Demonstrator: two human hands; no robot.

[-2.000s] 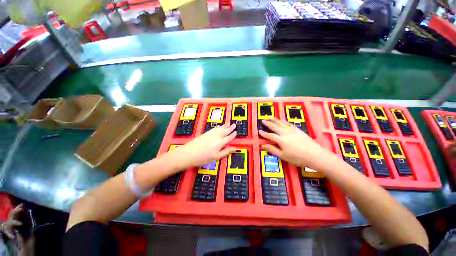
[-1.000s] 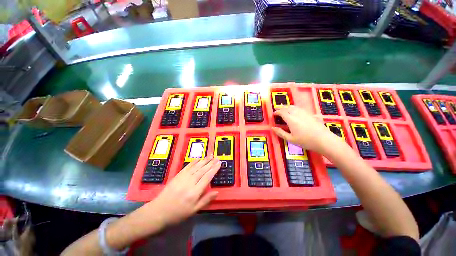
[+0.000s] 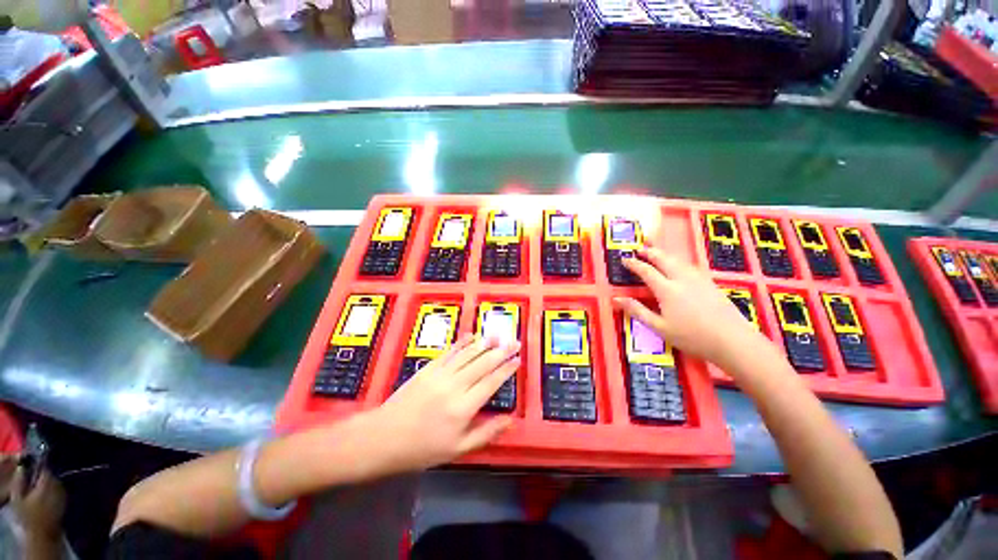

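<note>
The near red tray (image 3: 613,438) holds two rows of black keypad phones with yellow frames; their visible screens are lit. My left hand (image 3: 438,403) lies palm down over the front row, its fingertips on the third phone (image 3: 500,323) from the left, partly covering it and the second. My right hand (image 3: 695,312) reaches over the tray's right side, fingertips at the keypad of the rightmost back-row phone (image 3: 624,232). Neither hand grips a phone. White-orange glare shows along the tray's back edge.
A second red tray (image 3: 897,383) of dark-screened phones adjoins on the right, another red tray (image 3: 972,317) beyond it. Open brown boxes (image 3: 235,284) stand left. Stacked black trays (image 3: 679,66) stand across the green belt (image 3: 361,159). A person's hand (image 3: 38,498) shows lower left.
The third front-row phone and rightmost back-row phone, dark before, now have lit screens. My left fingertips have moved right and up onto the third phone. Back-edge glare is stronger.
</note>
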